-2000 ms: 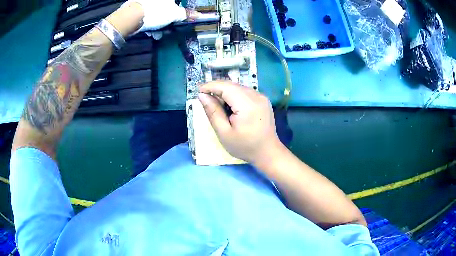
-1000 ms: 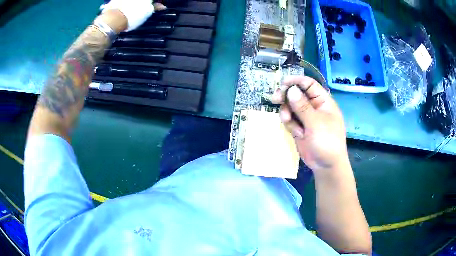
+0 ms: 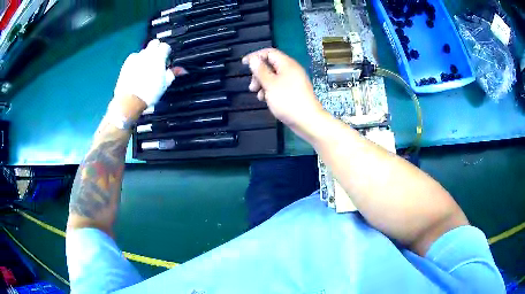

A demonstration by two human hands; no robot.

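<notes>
Black rod-shaped products point(image 3: 204, 140) with silver ends lie in parallel rows in a black ribbed tray point(image 3: 259, 140) on the bench. My left hand point(image 3: 144, 74), in a white glove, is over the left ends of the middle rods, its fingertips at one rod. The glove hides whether it grips that rod. My bare right hand point(image 3: 282, 83) is above the tray's right edge, fingers curled and thumb near the index finger. Whether it holds a small part cannot be seen. The metal fixture point(image 3: 339, 103) stands right of the tray, partly under my right forearm.
A blue bin point(image 3: 440, 66) with small black round parts is right of the fixture. A clear plastic bag point(image 3: 486, 57) lies beyond it. A yellowish air hose point(image 3: 415, 100) curves beside the fixture. A cream pad point(image 3: 344, 202) is at the fixture's near end.
The view has swung left. My left hand went from the fixture, where it held a rod, to the tray. My right hand has moved left from the fixture to above the tray.
</notes>
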